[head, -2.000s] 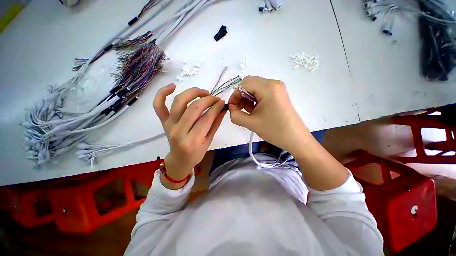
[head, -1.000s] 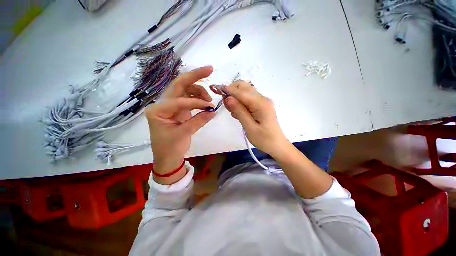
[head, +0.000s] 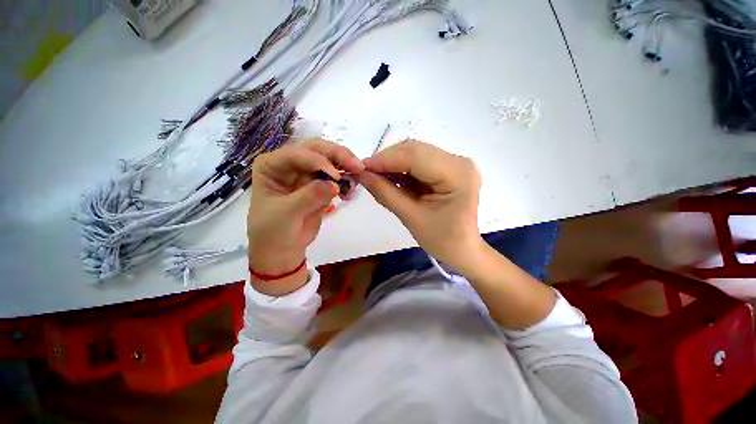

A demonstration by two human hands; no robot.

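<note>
My left hand (head: 290, 199) is shut on a small black connector housing (head: 334, 180), pinched between thumb and fingers. My right hand (head: 431, 195) is close beside it, its thumb and forefinger pinched together at the housing's right side; the thin core wires there are mostly hidden by the fingers. A piece of white cable (head: 442, 267) shows below my right hand near my lap. A thin wire (head: 382, 139) sticks up behind the fingertips. An orange-red bit (head: 330, 209) shows just below my left fingers.
A large cable bundle (head: 149, 219) lies at left. A loose black housing (head: 380, 75) lies mid-table. White bits (head: 517, 110) are piled right of it. A second cable bundle (head: 651, 25) and dark plastic mass (head: 734, 70) lie far right. Red stools (head: 688, 348) stand below; a carton (head: 157, 15) is top left.
The hands have come closer together, fingertips now meeting at the housing. My left forefinger, raised a second ago, has curled down. The black housing is now tilted in the left fingers.
</note>
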